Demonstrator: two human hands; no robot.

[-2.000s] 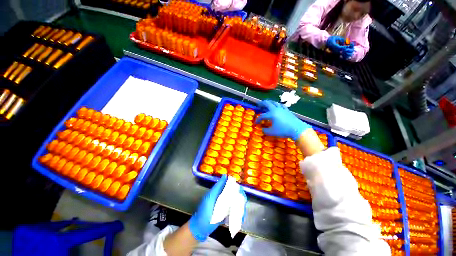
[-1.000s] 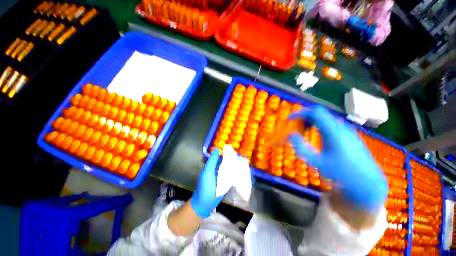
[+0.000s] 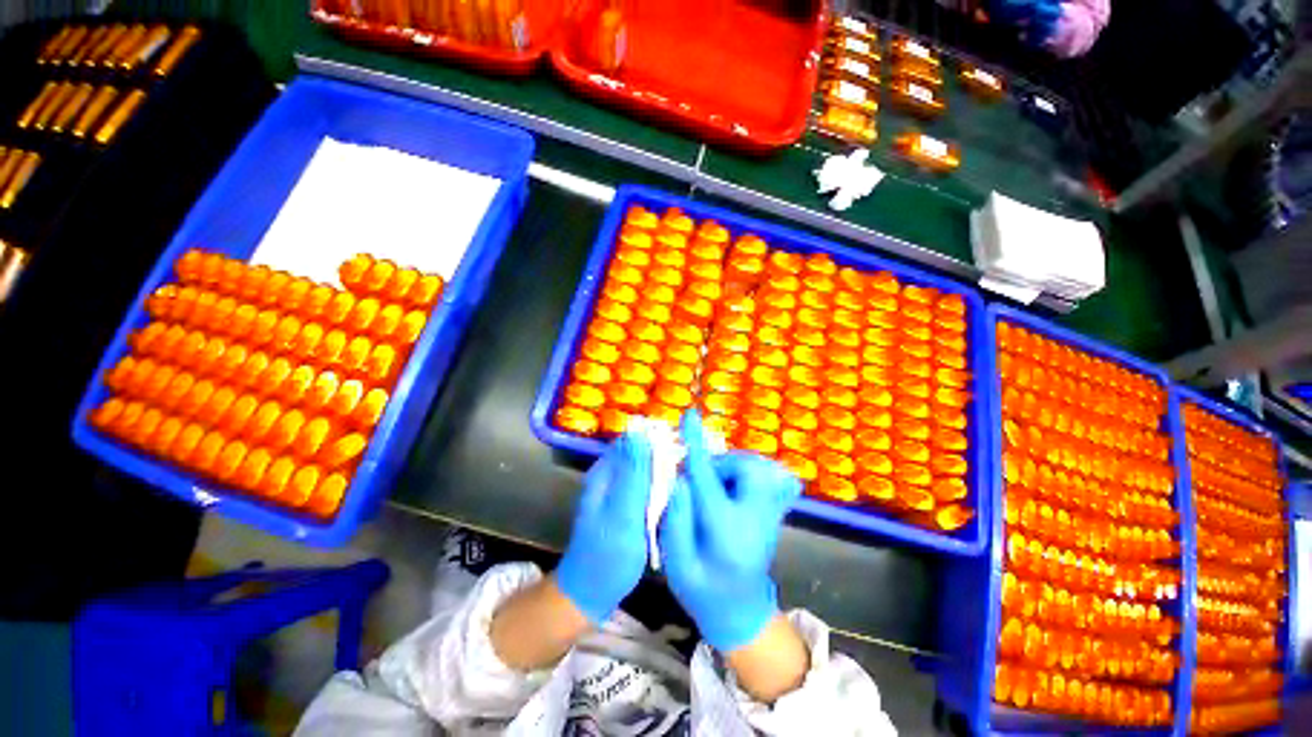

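Note:
My left hand (image 3: 610, 526), in a blue glove, is shut on a white wiping cloth (image 3: 662, 468) at the near edge of the main parts tray. My right hand (image 3: 724, 536), also blue-gloved, is against the other side of the cloth, fingers bent around it. An orange part between the hands cannot be made out; the cloth and fingers hide what lies there. The blue main parts tray (image 3: 553, 377) lies just beyond my hands, with rows of glossy orange parts (image 3: 835, 346).
A blue left tray (image 3: 497, 238) holds orange rows and a white sheet (image 3: 377, 213). Right-hand trays (image 3: 990, 418) hold orange rows. Beyond are a stack of wipes (image 3: 1039, 248), a crumpled wipe (image 3: 849, 176), red trays (image 3: 691, 72) and loose parts. A blue stool (image 3: 144, 655) stands below left.
My right hand has come back from over the main tray to meet my left hand at the cloth. The view has shifted, and the coworker is now mostly out of the picture.

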